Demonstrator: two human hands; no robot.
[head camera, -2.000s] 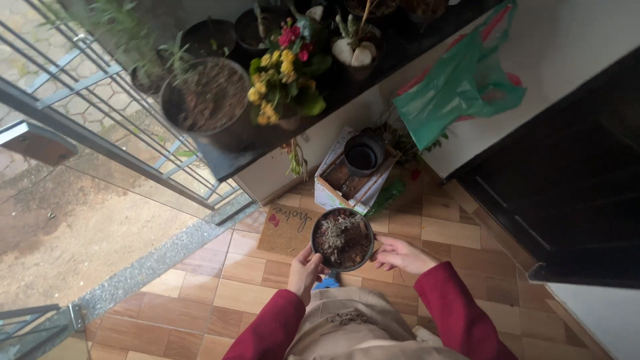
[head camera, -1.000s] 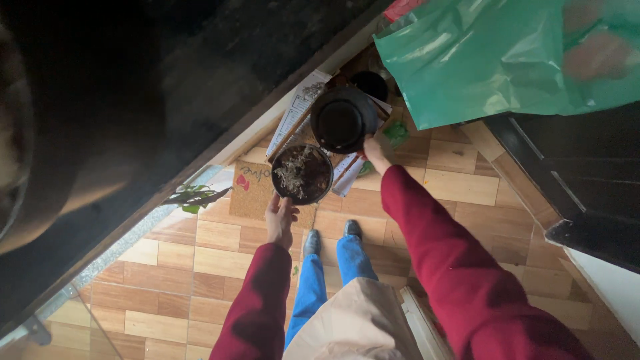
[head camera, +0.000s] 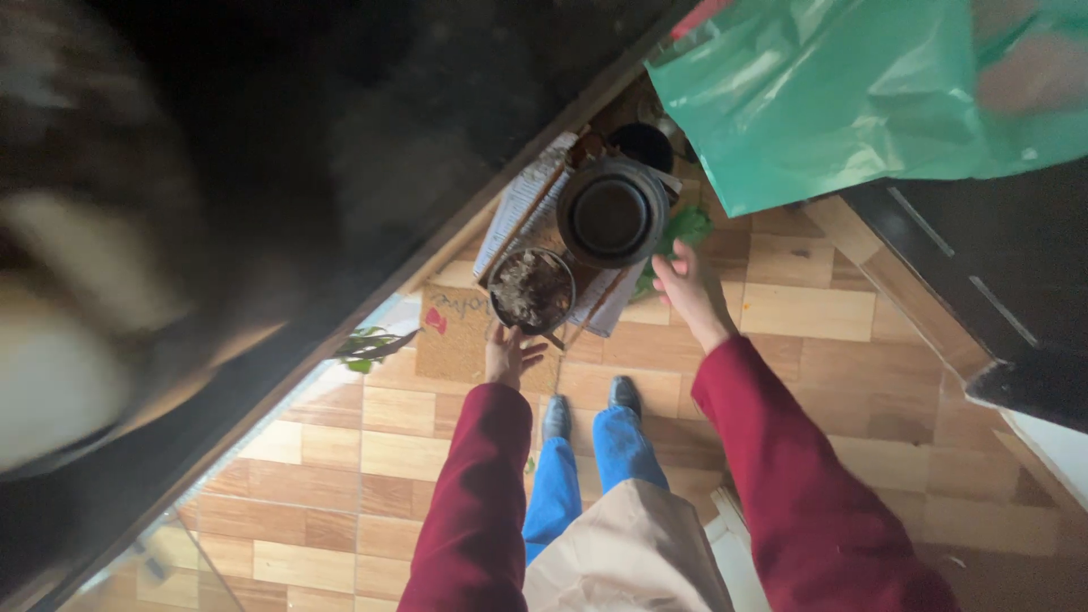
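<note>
A dark round pot (head camera: 533, 291) with soil and a dry, greyish plant rests over the near left part of a box lined with printed paper (head camera: 520, 211). My left hand (head camera: 510, 353) is at the near rim of that pot, fingers spread; whether it still grips is unclear. Right of it, an empty dark plastic pot (head camera: 612, 212) lies over the box, its hollow facing up. My right hand (head camera: 687, 287) is just off the near right side of this pot, fingers apart, holding nothing. Another black pot (head camera: 642, 146) stands behind, partly hidden.
A dark shelf (head camera: 408, 110) crosses the upper left, with a blurred pot close to the camera. A green plastic bag (head camera: 816, 102) hangs at upper right. Green leaves (head camera: 684, 229) lie beside the box. A doormat (head camera: 450, 340) lies on the tiled floor, near a leafy sprig (head camera: 365, 347).
My right hand has let go of the empty dark pot and drawn slightly away to the right. Two seconds ago both hands held the pot with the dry plant nearer my body.
</note>
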